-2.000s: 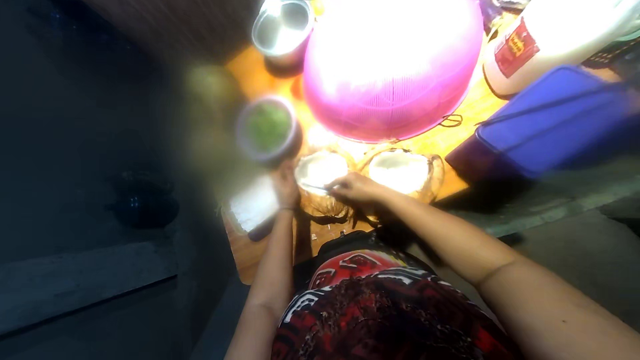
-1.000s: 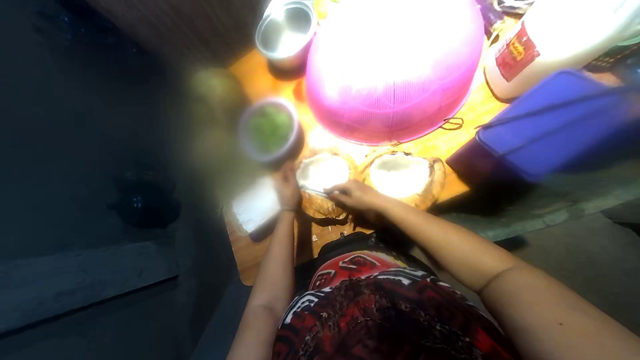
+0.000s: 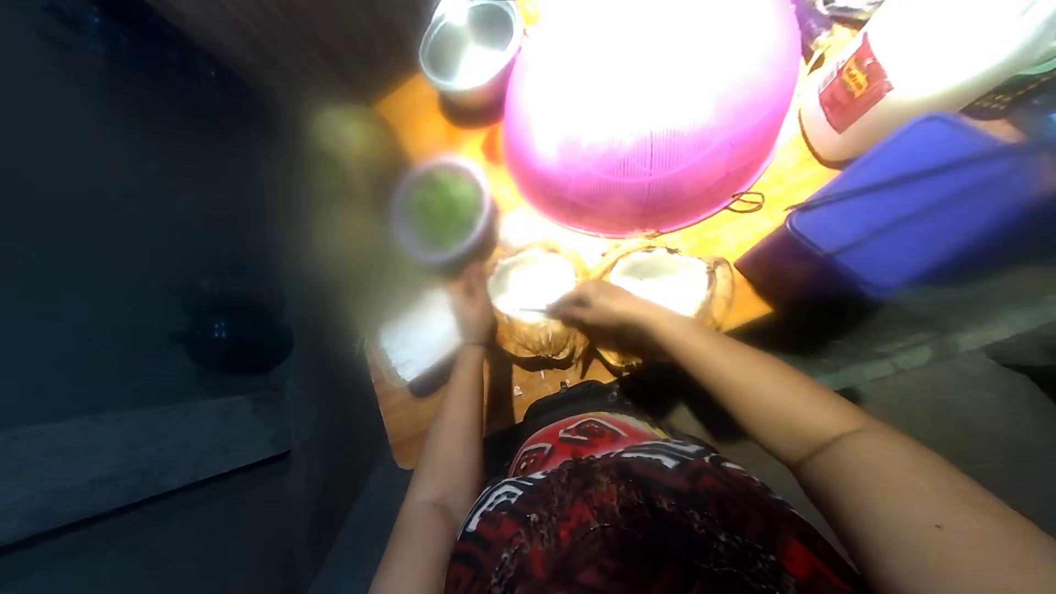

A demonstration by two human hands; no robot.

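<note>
A halved coconut (image 3: 532, 285) with bright white flesh and a brown fibrous husk sits on the wooden table in front of me. My left hand (image 3: 473, 307) rests against its left side, fingers blurred. In my right hand (image 3: 590, 307), a thin utensil, perhaps a knife or spoon, reaches over the near edge of the white flesh; its exact kind cannot be told. Just right of it lies a second coconut half (image 3: 660, 279), partly covered by my right hand and wrist.
Beyond the coconuts stands a large pink plastic basin or cover (image 3: 652, 165). A bowl with something green (image 3: 444, 210), a metal pot (image 3: 470, 49) and a white block-like item (image 3: 421, 337) are at left. A blue container (image 3: 916, 206) and a large labelled bottle (image 3: 899, 74) stand at right.
</note>
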